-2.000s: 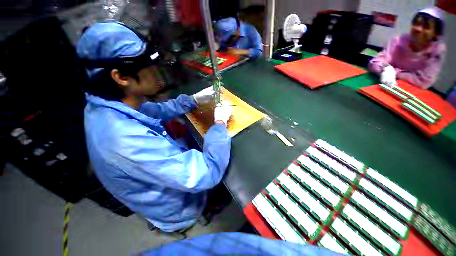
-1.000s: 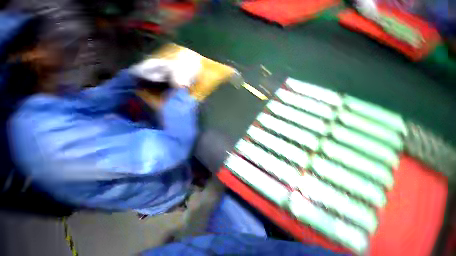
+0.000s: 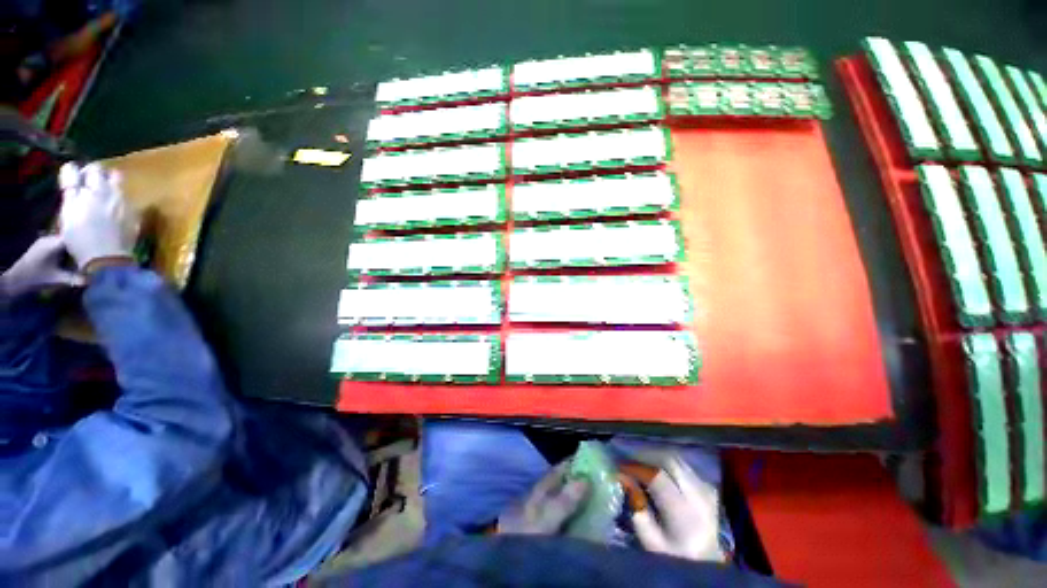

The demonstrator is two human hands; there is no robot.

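My left hand (image 3: 544, 505), in a pale glove, is low in front of my lap, below the bench edge. It is shut on a pale green bundle (image 3: 594, 492), partly in shiny clear plastic. My right hand (image 3: 680, 509), in a white glove, is at the bundle's right side with its fingertips against it; whether it grips is unclear. Above them on the bench lies a red work board (image 3: 781, 276). Its left part bears two columns of circuit boards covered with white strips (image 3: 591, 244). Two bare green circuit boards (image 3: 746, 100) lie at its top right.
A second red board (image 3: 949, 379) with lengthwise covered boards is at the right. A neighbour's blue sleeve (image 3: 161, 345) and gloved hands are at the left over a tan sheet (image 3: 184, 184). A small yellow slip (image 3: 320, 157) lies on the dark bench.
The view has swung right and down from the neighbour to the main red board. My hands and the pale green bundle have come into view at the bottom.
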